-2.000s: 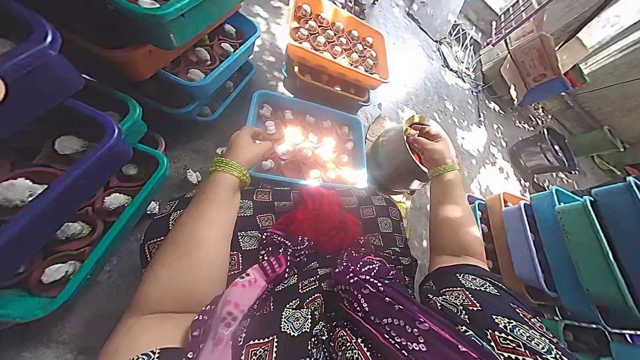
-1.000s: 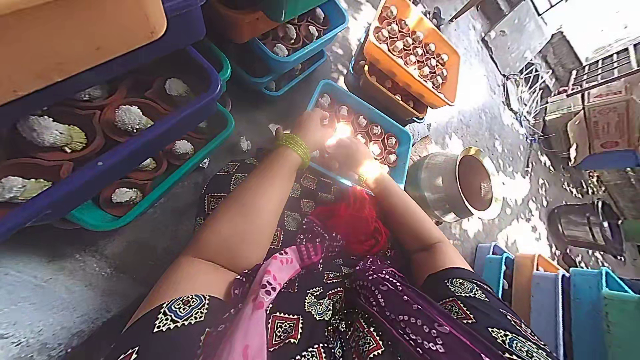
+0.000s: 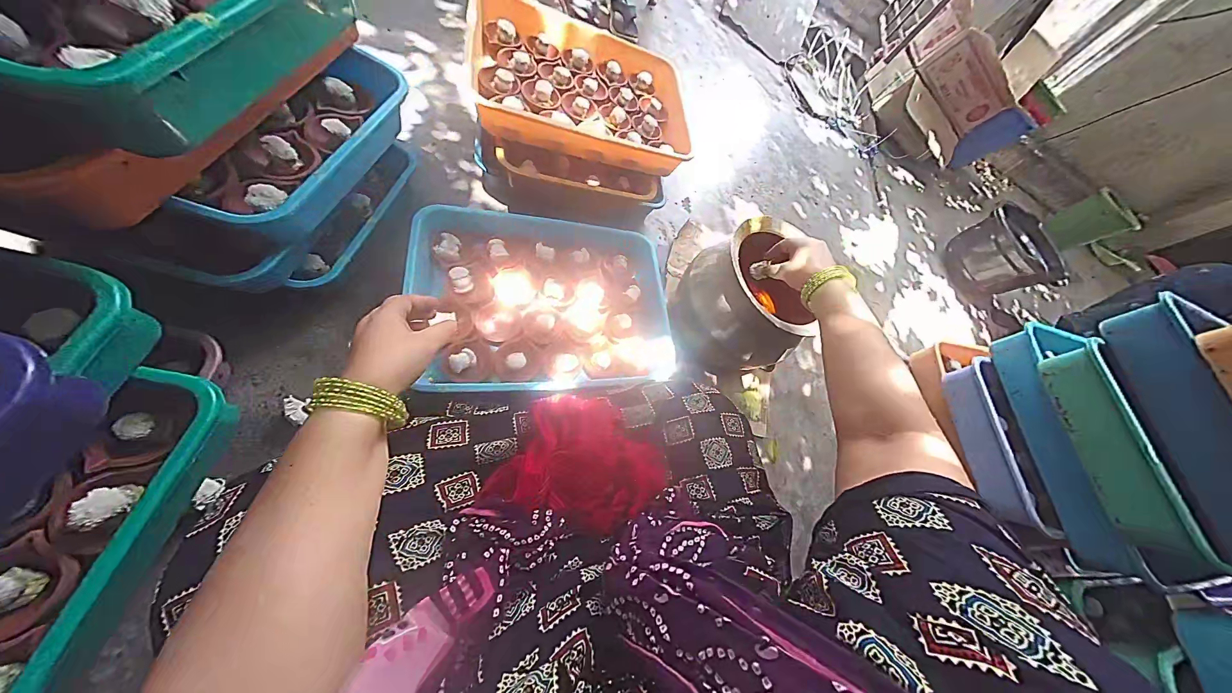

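A blue plastic tray (image 3: 539,385) full of small clay pots with white tops lies in front of my knees, partly washed out by sun glare. At its left side, my left hand (image 3: 399,339) has its fingers apart beside a clay pot; it appears to hold nothing. My right hand (image 3: 791,265) reaches into the mouth of a round metal pot (image 3: 717,308) just right of the tray. Between its fingertips is a small whitish piece (image 3: 760,270), held above dark reddish liquid. Green bangles circle both wrists.
An orange tray (image 3: 577,135) of similar clay pots tops a stack beyond the blue one. More stacked trays, green (image 3: 207,91) and blue (image 3: 289,226), stand at the left. Upright plastic trays (image 3: 1116,452) line the right, with a black bucket (image 3: 1001,250) behind. A few white pieces lie on the floor.
Both hands were together over the blue tray a second ago; my right hand has since moved right into the metal pot's mouth, and my left hand to the tray's left side. The view has shifted.
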